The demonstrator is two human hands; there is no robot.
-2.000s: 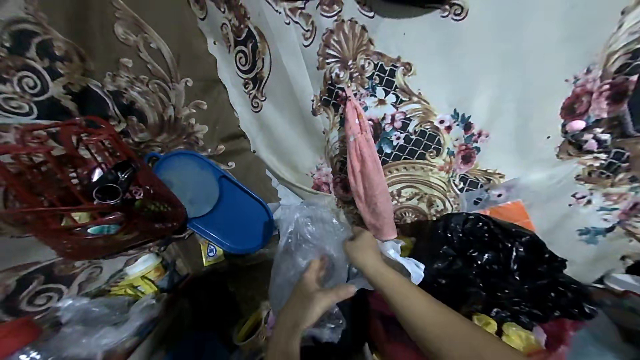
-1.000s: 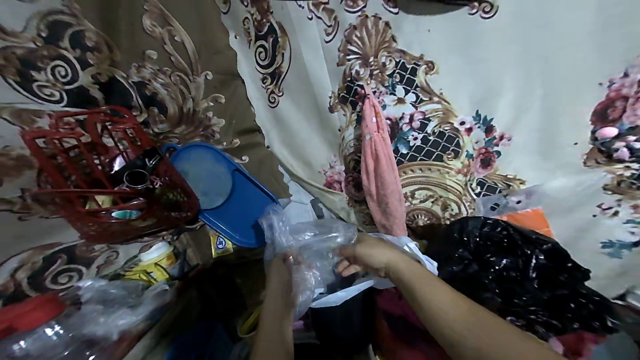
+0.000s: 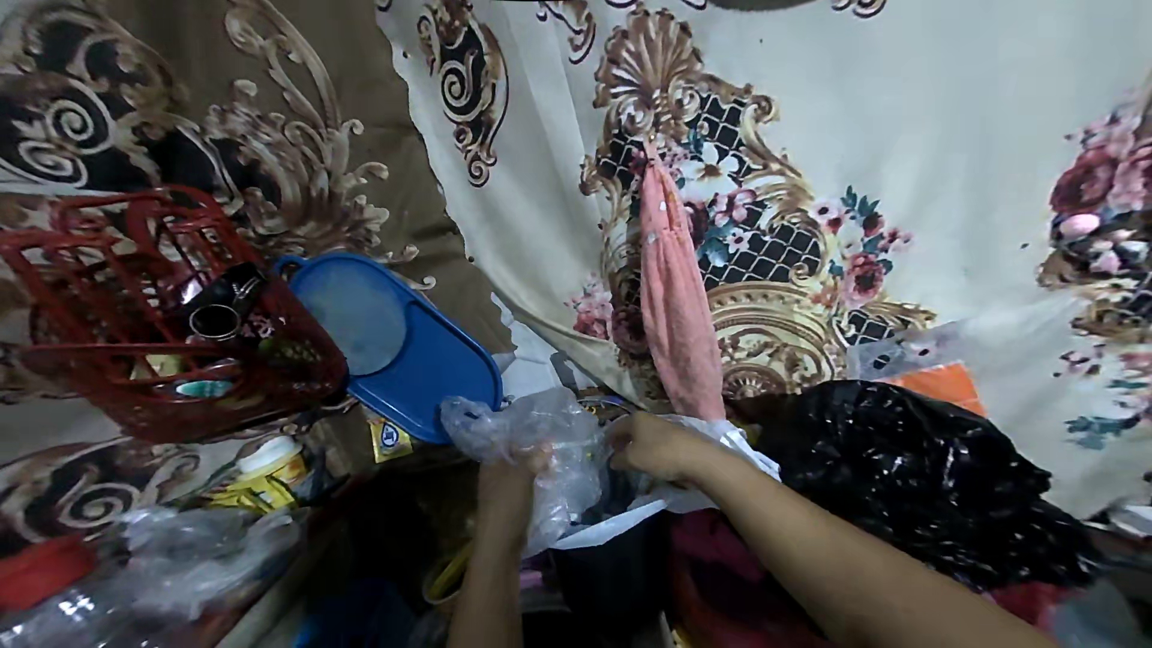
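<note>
A clear plastic bag (image 3: 562, 432) is bunched between my hands. My left hand (image 3: 517, 463) grips its left side, with the fingers partly hidden by the plastic. My right hand (image 3: 657, 448) is at its right edge, fingers curled; whether they pinch the plastic cannot be seen. Below and behind the hands, a white plastic sheet or bag (image 3: 612, 528) hangs over the rim of a dark container (image 3: 612, 571). A pink cloth (image 3: 675, 297) hangs just above my right hand. To the left, a blue plastic board (image 3: 436, 364) leans against the patterned curtain.
A red plastic basket (image 3: 180, 378) holding small items stands at left. Below it are a yellow container with a white lid (image 3: 270, 459), crumpled clear plastic (image 3: 198, 549) and a red-lidded jar (image 3: 45, 571). A black plastic bag (image 3: 891, 477) and an orange packet (image 3: 940, 387) are at right.
My left hand has gone from spread fingers to holding the clear bag. The clear bag is more bunched, and the white plastic over the dark container shows more than in the earliest frame.
</note>
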